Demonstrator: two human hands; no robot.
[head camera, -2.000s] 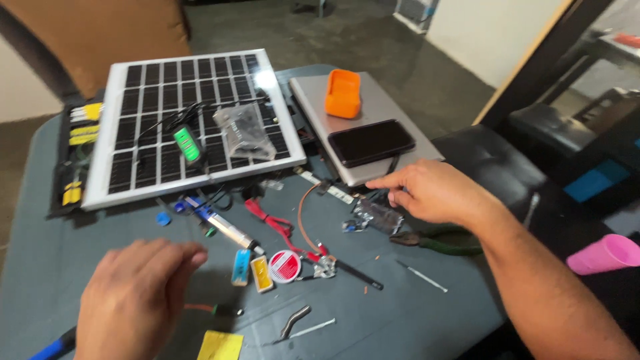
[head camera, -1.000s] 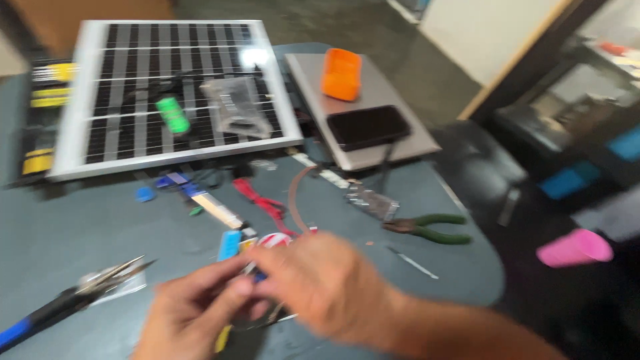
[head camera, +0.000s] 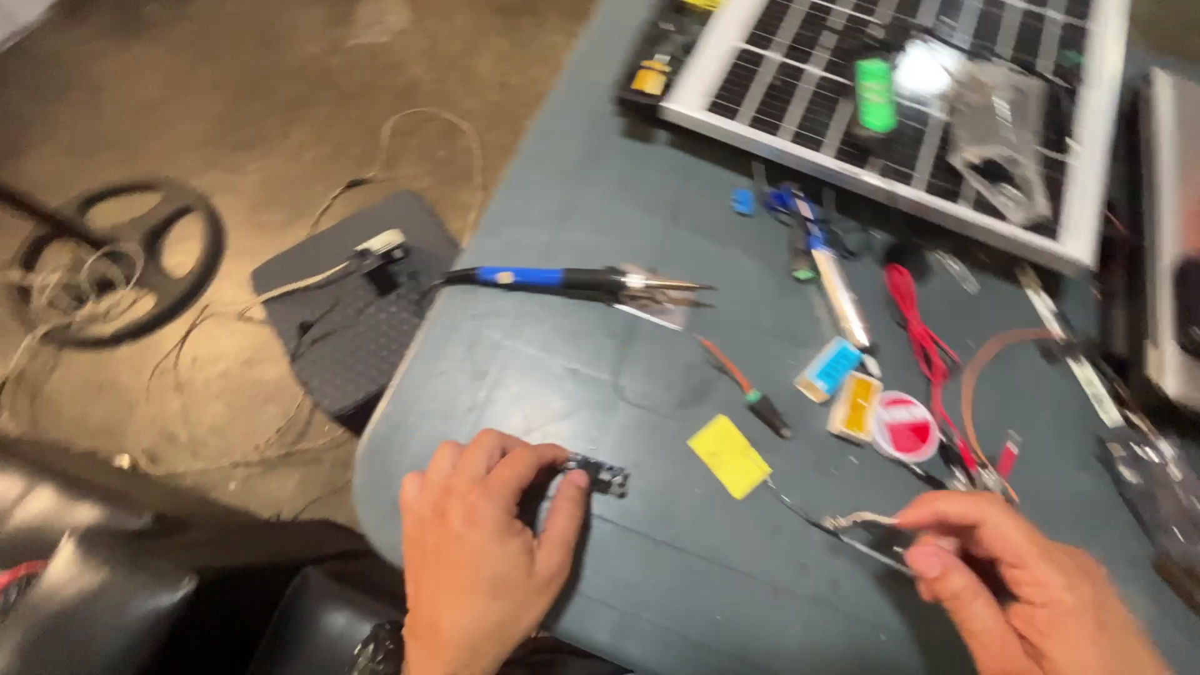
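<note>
My left hand pinches one end of a small black circuit board at the table's near left. At the lower right, my right hand has thumb and index finger at the end of a short silvery piece; blur hides whether it is gripped. A thin metal tool passes just below it. The yellow pad lies between the hands. Above the board rests a soldering iron with a blue and black handle. A round red-and-white tin sits above my right hand.
A framed solar panel occupies the upper right, bearing a green cylinder and a plastic bag. Red leads and small blue and yellow boxes lie below it. A power adapter rests on a dark seat beyond the table's left edge.
My hands were together one second ago; now they are apart, the left on the board and the right by the silvery piece. The view has swung left.
</note>
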